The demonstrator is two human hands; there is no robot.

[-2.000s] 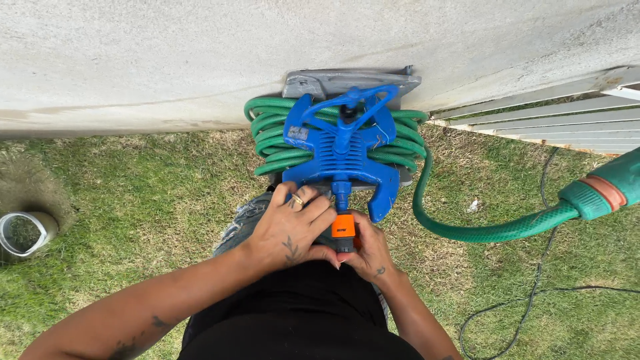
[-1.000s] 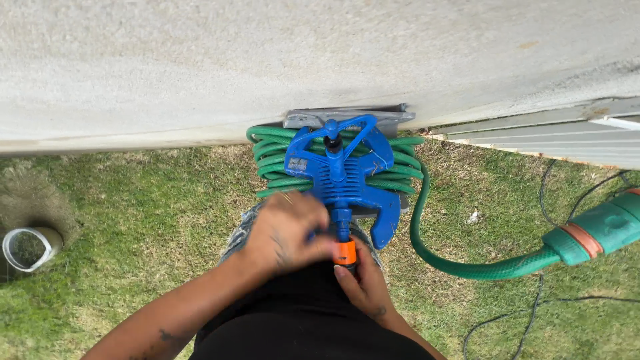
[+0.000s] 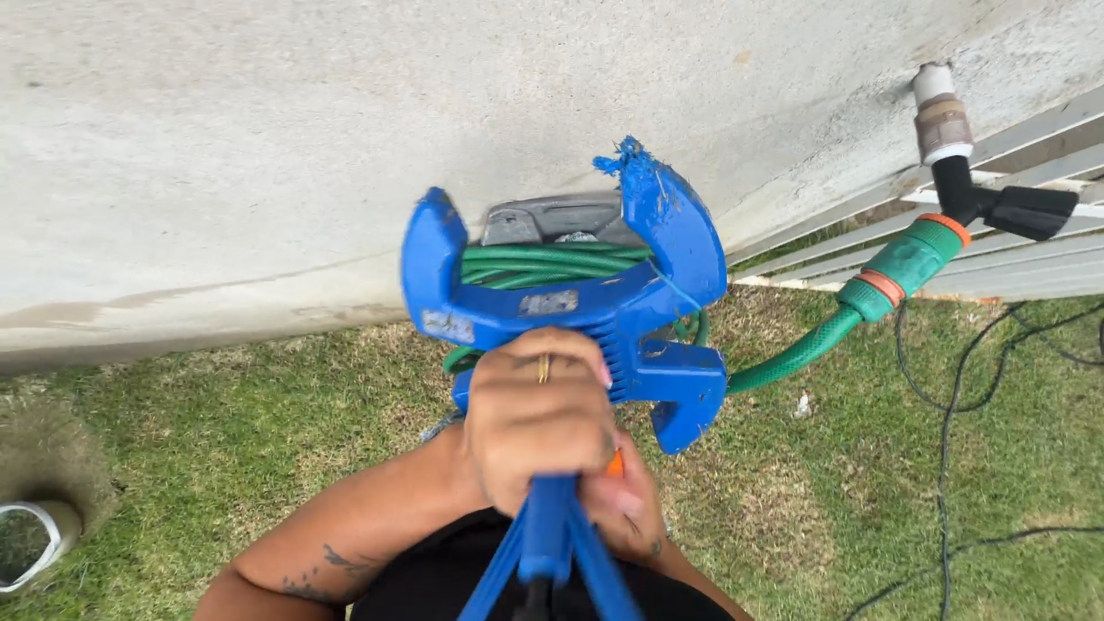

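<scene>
My left hand (image 3: pixel 543 418), with rings on one finger, is closed around the stem of a blue plastic lawn sprinkler (image 3: pixel 561 306). The sprinkler's curved base legs point toward the wall, and its blurred arms (image 3: pixel 548 535) point toward my body. Grass bits cling to one leg tip. My right hand (image 3: pixel 625 504) is below and beside the left, partly hidden, with its fingers at an orange hose connector (image 3: pixel 615 464) that shows only as a sliver. Behind the sprinkler, a coiled green hose (image 3: pixel 552 264) hangs on a grey hose holder (image 3: pixel 552 216) at the wall.
A black tap (image 3: pixel 957 194) on the wall at the upper right carries a green hose fitting (image 3: pixel 906 267). White slats (image 3: pixel 1035 259) stand beside it. A dark cable (image 3: pixel 946 448) lies on the grass at right. A round white-rimmed container (image 3: pixel 60 535) stands at far left.
The sprinkler has been tipped and raised, so its underside now faces up. My left hand has moved from near the orange connector to grip the stem. The view has shifted, bringing the tap into sight.
</scene>
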